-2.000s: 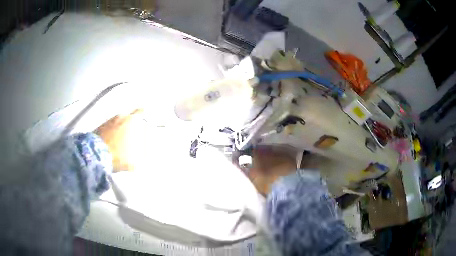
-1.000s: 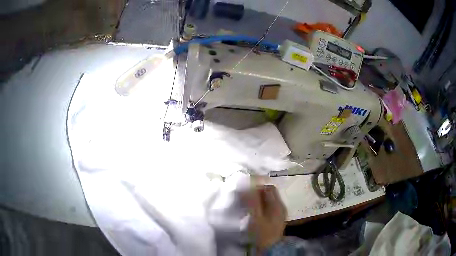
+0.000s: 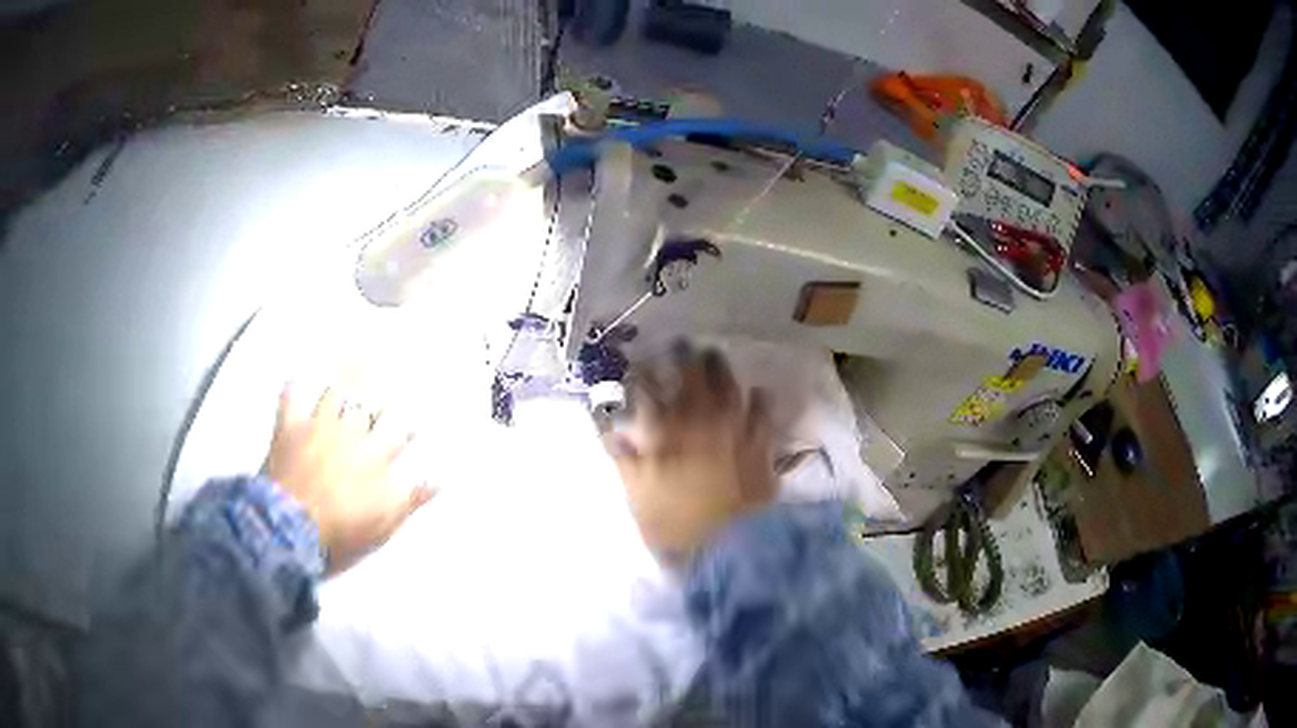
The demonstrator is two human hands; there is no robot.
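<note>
White fabric (image 3: 498, 569) lies spread under the needle area, much of it lost in glare. The cream sewing machine (image 3: 768, 270) stands behind it, with its presser foot area (image 3: 534, 391) at the left end of the head. My left hand (image 3: 342, 469) lies flat on the fabric, fingers spread, left of the foot. My right hand (image 3: 697, 455) is on the fabric just right of the foot, fingers apart and partly blurred. Part of the fabric shows under the machine arm, right of my right hand.
Scissors with looped handles (image 3: 956, 558) lie under the machine arm's right end. A blue hose (image 3: 711, 131) runs along the top. A control panel (image 3: 1017, 178), a small white box (image 3: 908, 192) and an orange item (image 3: 939, 100) are behind. Pale cloth (image 3: 1159, 694) is at lower right.
Since one second ago, my left hand has come into view flat on the fabric. My right hand has moved up from the front edge to beside the foot. The fabric's lower part has shifted.
</note>
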